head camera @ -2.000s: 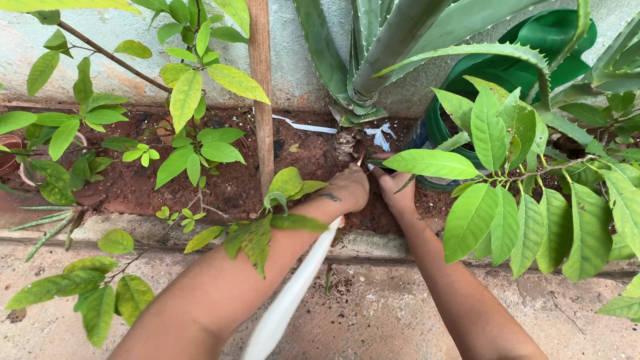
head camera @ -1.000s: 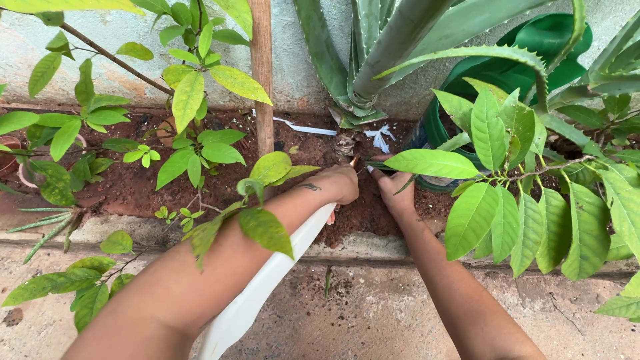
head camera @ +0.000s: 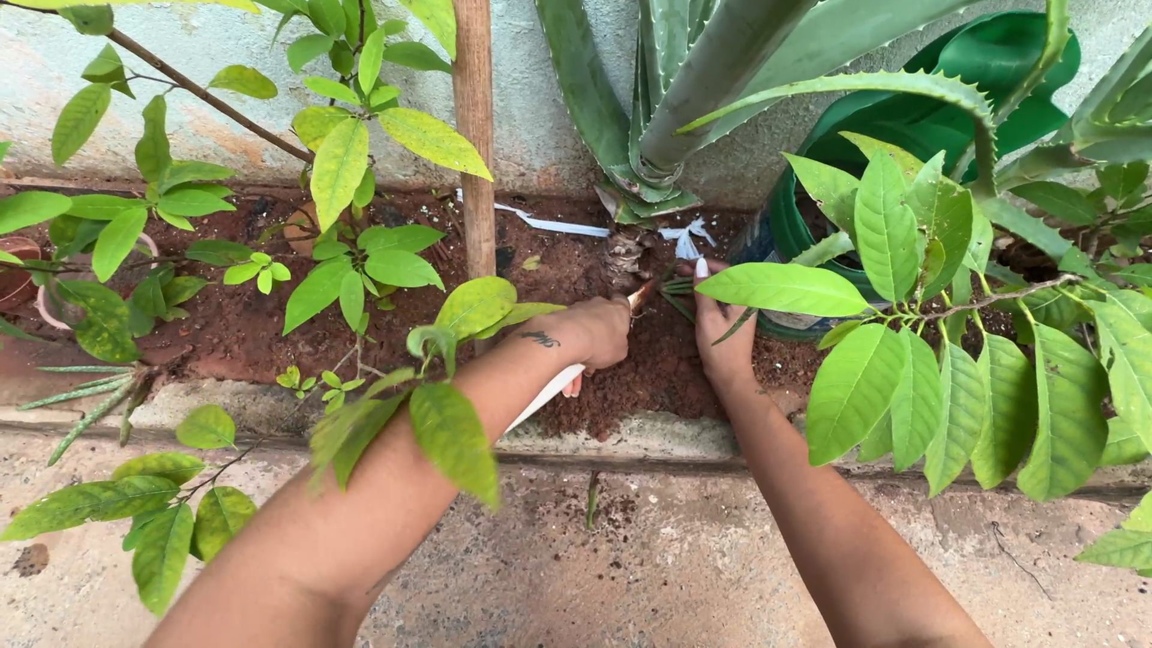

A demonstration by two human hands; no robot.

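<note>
My left hand (head camera: 601, 331) is closed around something at the base of the large aloe plant (head camera: 666, 153); a brownish pointed tip shows beyond its knuckles, and the rest is hidden. A long white strip (head camera: 545, 396) runs from beneath that hand, partly behind the forearm. Just to the right, my right hand (head camera: 725, 337) holds a small green plant (head camera: 679, 292) by its thin leaves, low over the loose reddish soil (head camera: 661, 369). The aloe's thick, scaly stem (head camera: 624, 256) rises behind the two hands.
A wooden stake (head camera: 475, 135) stands upright left of the aloe. White ribbon (head camera: 562, 225) and a knotted white scrap (head camera: 688, 239) lie on the soil. A green container (head camera: 787, 211) and leafy branches (head camera: 886, 234) crowd the right. A concrete curb (head camera: 657, 432) edges the bed; a wall rises behind.
My left hand and forearm have shifted slightly over the last two seconds, and less of the white strip shows now. My right hand stays at nearly the same spot.
</note>
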